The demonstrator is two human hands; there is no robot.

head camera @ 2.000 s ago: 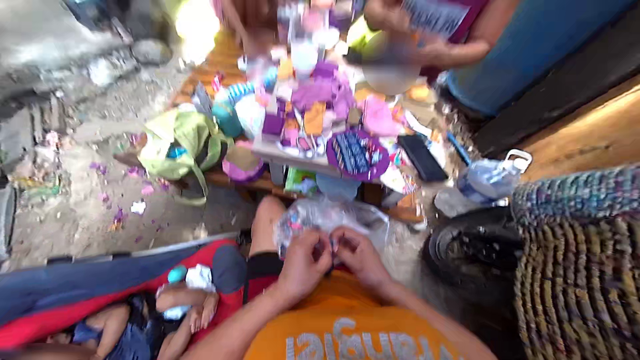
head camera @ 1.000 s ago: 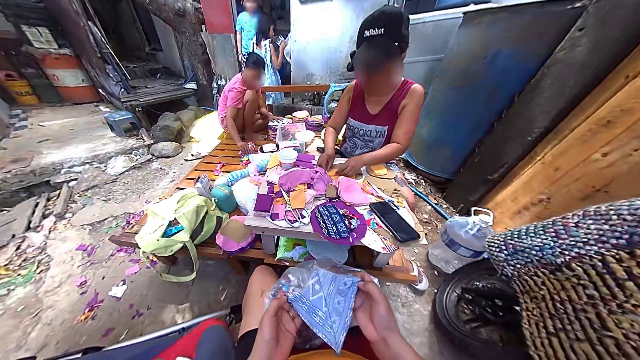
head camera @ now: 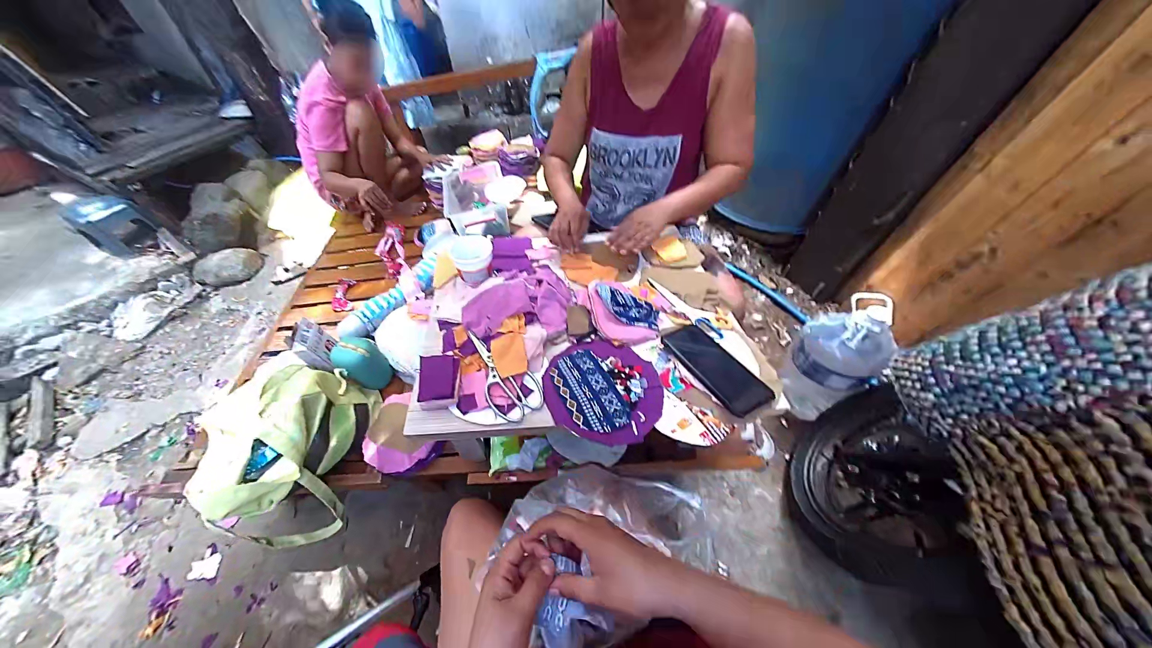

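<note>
Low in the view, my left hand (head camera: 517, 576) and my right hand (head camera: 603, 562) meet over my lap, fingertips together around a piece of blue patterned fabric (head camera: 567, 607). Much of the fabric is hidden by the fingers. A clear plastic bag (head camera: 639, 499) lies on my lap just beyond them. On the low table ahead are a pair of scissors (head camera: 502, 391), a round purple fabric piece with a blue patterned patch (head camera: 603, 391), a black phone (head camera: 717, 369) and heaped purple, pink and orange fabric scraps (head camera: 517, 301).
A person in a maroon tank top (head camera: 652, 117) works across the table; another in pink (head camera: 333, 117) crouches on the slatted bench (head camera: 337, 270). A light green bag (head camera: 270, 450) sits at the left. To the right stand a plastic water jug (head camera: 837, 355), a tire (head camera: 864, 477) and woven rag mats (head camera: 1062, 432).
One second ago the blue patterned fabric was spread between my hands; now it is bunched beneath my fingers, and my hands are close together. The view has tilted down.
</note>
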